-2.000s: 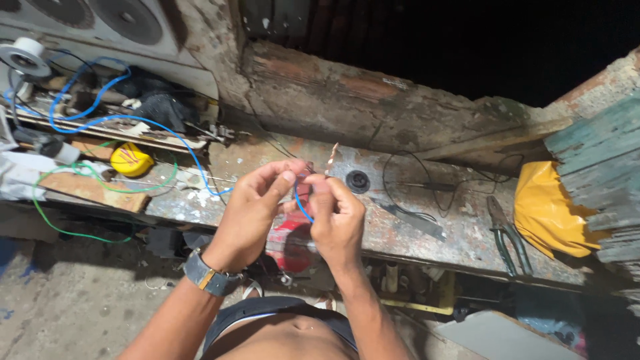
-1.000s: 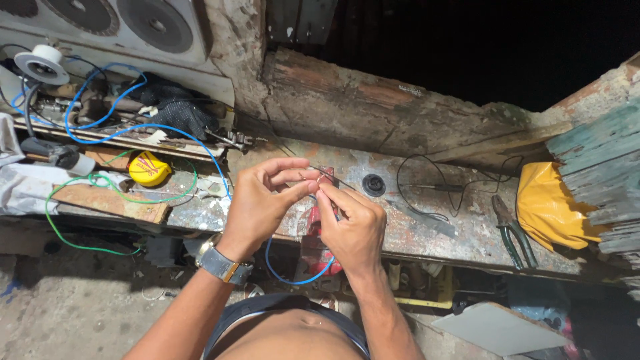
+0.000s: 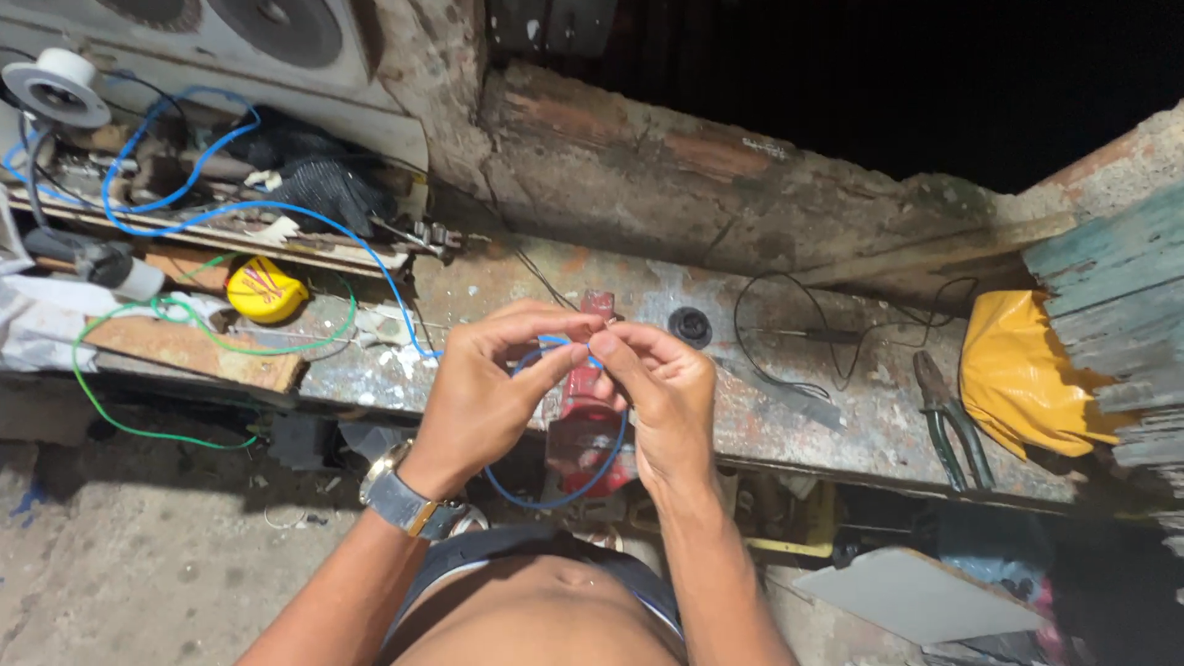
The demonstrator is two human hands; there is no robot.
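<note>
My left hand (image 3: pixel 499 379) and my right hand (image 3: pixel 659 388) meet at the fingertips above the bench, pinching the end of a blue wire (image 3: pixel 555 504) between them. A loop of this wire hangs below my hands, and a length of blue wire runs left toward the shelf. Under the hands is a red metal bench vise (image 3: pixel 585 388), partly hidden by my fingers. Just right of my right hand lies a small round black part (image 3: pixel 689 326). The exact wire tip is too small to make out.
Pliers with dark green handles (image 3: pixel 953 425) lie beside a yellow plastic bag (image 3: pixel 1027 379). A thin black wire (image 3: pixel 740 324) curls near a screwdriver-like tool (image 3: pixel 814 335) and a flat grey blade (image 3: pixel 786 402). Leftward are a yellow tape measure (image 3: pixel 265 289), green wire (image 3: pixel 120 425) and a cluttered shelf (image 3: pixel 277 245).
The thin pointed item seen at my fingers earlier no longer shows there. A loop of blue wire has come to hang below my hands since two seconds ago.
</note>
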